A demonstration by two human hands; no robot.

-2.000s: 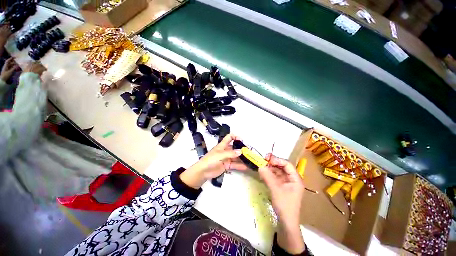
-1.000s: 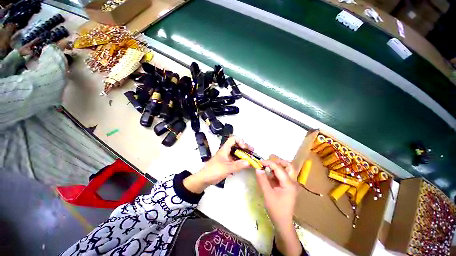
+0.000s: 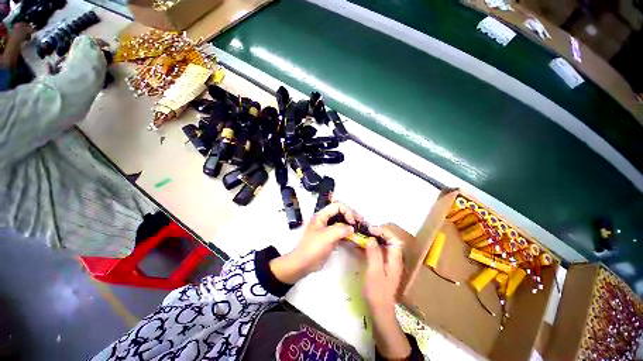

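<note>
A partly assembled unit, a black housing with a yellow battery cell showing, is held between my two hands above the bench. My left hand grips its left end with thumb and fingers. My right hand holds its right end with the fingertips. The fingers hide much of the housing and its leads. A heap of black units lies on the bench beyond my left hand. An open cardboard box with yellow battery cells stands to the right of my right hand.
A fuller battery box stands at the far right. A green conveyor belt runs behind the bench, with a small dark item on it. At left are loose batteries, a person's pale sleeve and a red stool.
My hands have come closer together around the unit, and the right fingertips now press at its right end. The neighbouring person's arm has moved over the bench. The view has shifted slightly.
</note>
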